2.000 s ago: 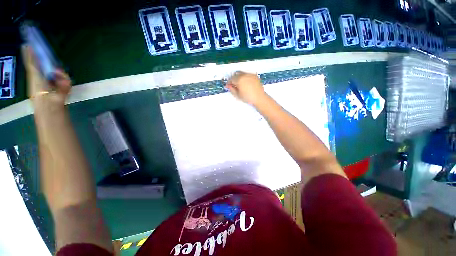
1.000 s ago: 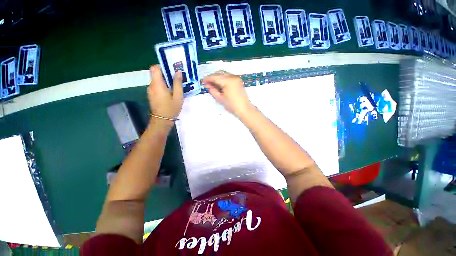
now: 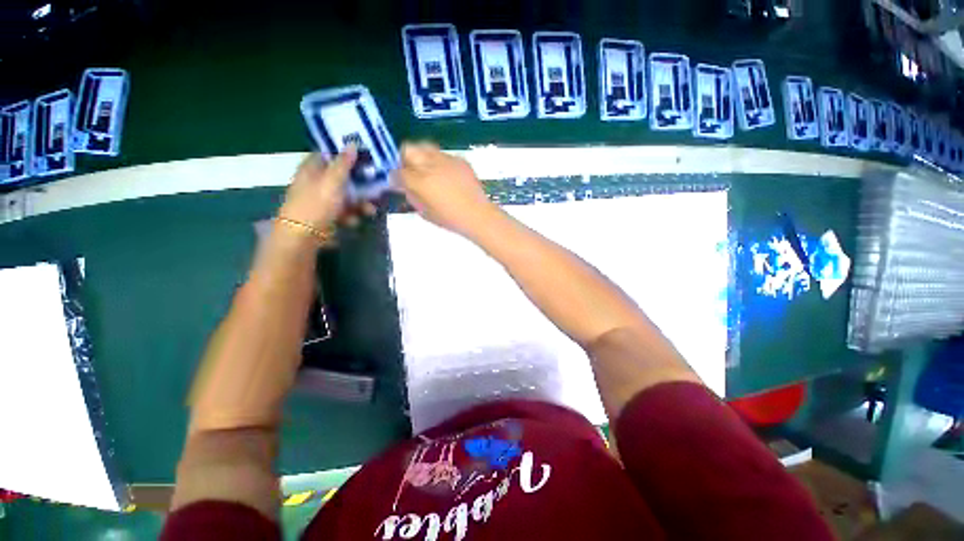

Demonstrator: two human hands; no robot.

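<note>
A framed panel point(image 3: 344, 122) with a clear rim is held tilted over the pale edge strip. My left hand point(image 3: 320, 198) grips its near end, thumb on top. My right hand point(image 3: 439, 182) touches or nearly touches the panel's lower right corner, its fingertips pinched together; whether they hold a small piece cannot be told. The white sheet point(image 3: 560, 306) lies on bubble wrap to the right of my left hand.
Similar panels point(image 3: 498, 74) stand in a row along the belt, with several more point(image 3: 102, 111) at far left. A dark housing point(image 3: 336, 383) lies by my left forearm. Blue film scraps point(image 3: 780, 266) and stacked blister trays point(image 3: 911, 254) are at right. Another white sheet point(image 3: 48, 380) is at left.
Since one second ago, the held panel has tilted and moved slightly left, away from the row. My right hand has moved left to its corner. Two seconds ago my left hand was at the far left.
</note>
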